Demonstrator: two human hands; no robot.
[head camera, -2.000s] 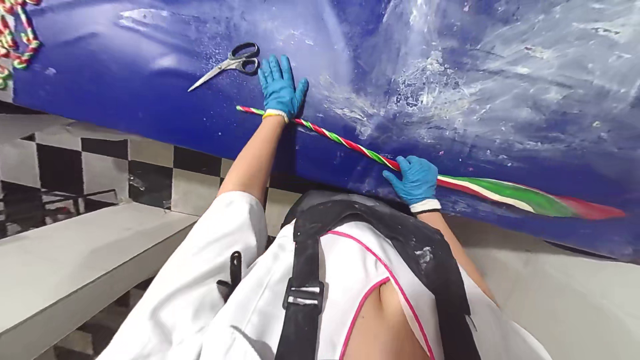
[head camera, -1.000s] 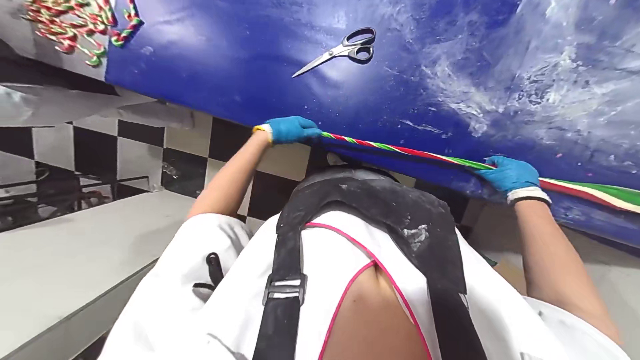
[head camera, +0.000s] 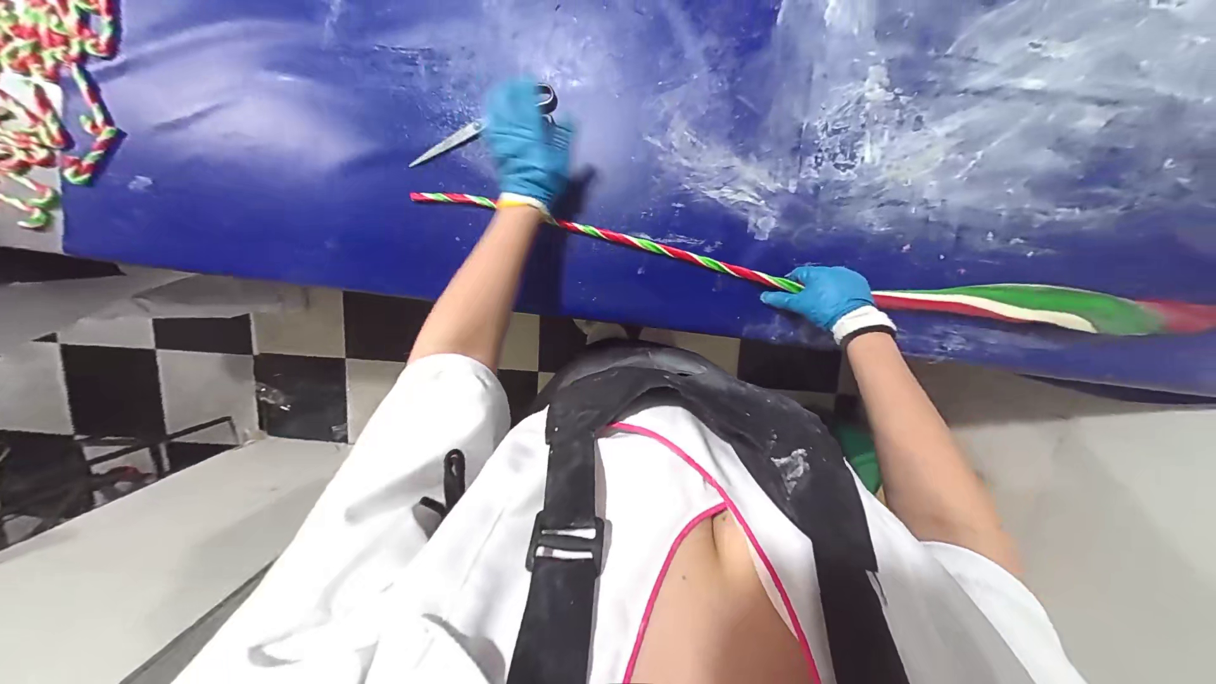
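Observation:
My left hand (head camera: 528, 147), in a blue glove, is over the handles of a pair of scissors (head camera: 446, 143) on the blue table. Blur hides whether its fingers grip them. Below that wrist runs a twisted rope of red, green and white candy (head camera: 655, 247), slanting down to the right. Gloved in blue as well, my right hand (head camera: 825, 293) holds the rope where the twist ends. Right of it the untwisted candy strips (head camera: 1007, 302) widen into a thick green, white and red piece that reaches the frame's edge.
Twisted candy pieces (head camera: 43, 57) lie heaped at the table's top left corner. White powdery smears mark the blue table surface (head camera: 722, 180). A pale ledge (head camera: 171, 541) stands at lower left, near a black and white checkered floor (head camera: 204, 380).
My left hand has left the rope's end, where it was one second ago, and moved up to the scissors. My right hand still holds the rope.

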